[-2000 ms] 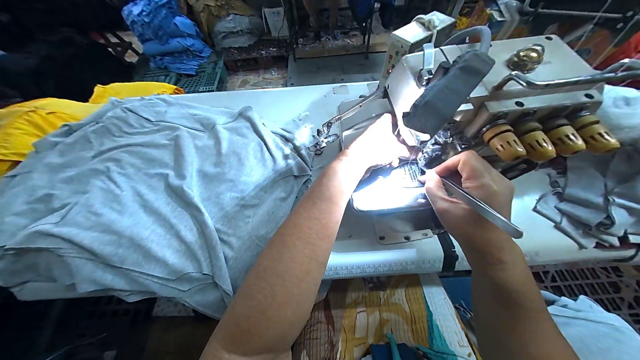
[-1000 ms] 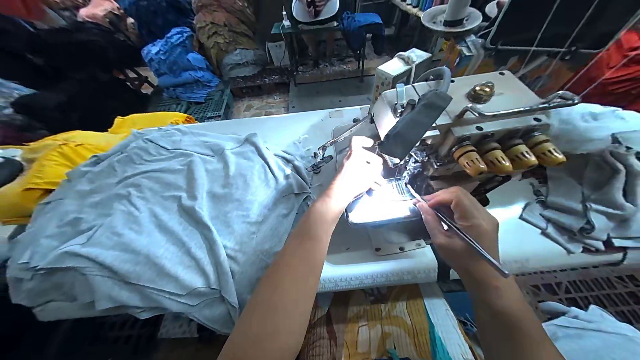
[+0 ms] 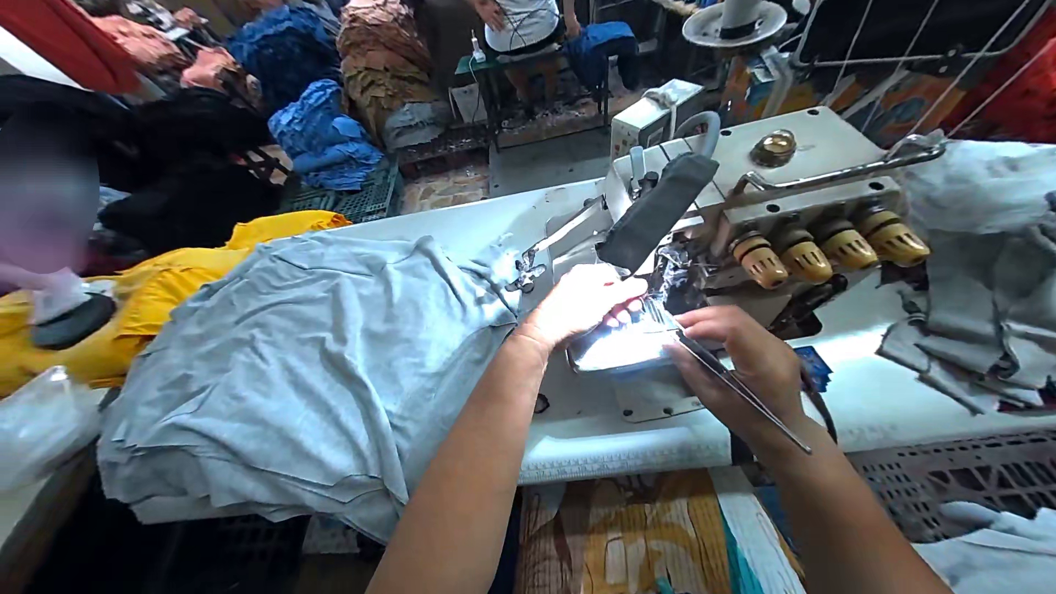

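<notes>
An overlock-type sewing machine stands on a white table, with several yellowish tension knobs on its front. My right hand holds metal tweezers, their working end by the lit needle area. On the left side of that area is my left hand, fingers bent close to the presser foot; whether it pinches a thread or a part cannot be told. Glare whitens the machine's cloth plate. A dark padded cover or lamp hangs just above my hands.
Light grey fabric is heaped left of the machine, over yellow cloth. Grey scraps lie at the right. A plastic crate stands below the table's right front edge. Beyond the table a person is at a small table.
Both hands stay at the needle area, with the tweezers still in my right hand. The view has shifted, showing more of the room behind.
</notes>
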